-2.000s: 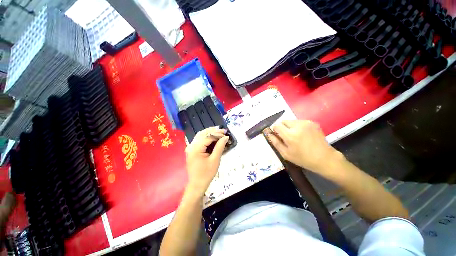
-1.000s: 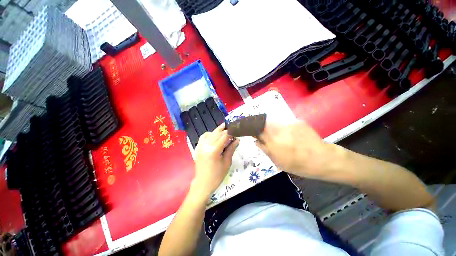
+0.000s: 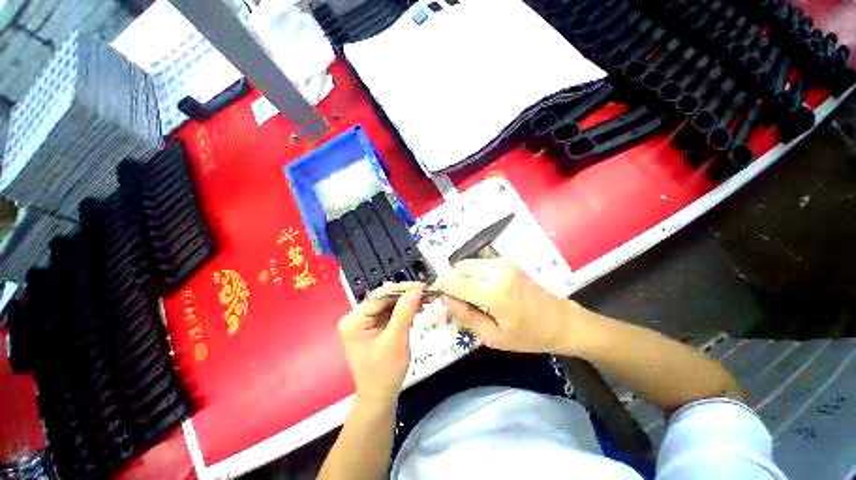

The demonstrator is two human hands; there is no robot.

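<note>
Several black handle housings point(image 3: 375, 238) lie side by side, leaning on the front edge of the blue parts bin point(image 3: 300, 194), which has whitish contents. My left hand point(image 3: 377, 336) and my right hand point(image 3: 499, 302) meet at the near ends of the housings, fingertips pinching a small thin pin or insert point(image 3: 430, 292); its exact shape is too small to tell. The hammer point(image 3: 481, 238) lies on the white flowered work pad point(image 3: 514, 214), just beyond my right hand, its handle partly hidden by that hand.
Dense rows of black housings stand at left point(image 3: 103, 309) and right point(image 3: 695, 84). A white sheet stack point(image 3: 469, 80) lies beyond the pad. A metal post point(image 3: 246, 61) rises behind the bin. Stacked grey-white trays point(image 3: 84, 122) stand at far left. Red sheeting point(image 3: 253, 347) covers the table.
My right hand has let go of the hammer, which now lies on the pad, and has moved left to meet my left hand at the small part. The view has shifted slightly.
</note>
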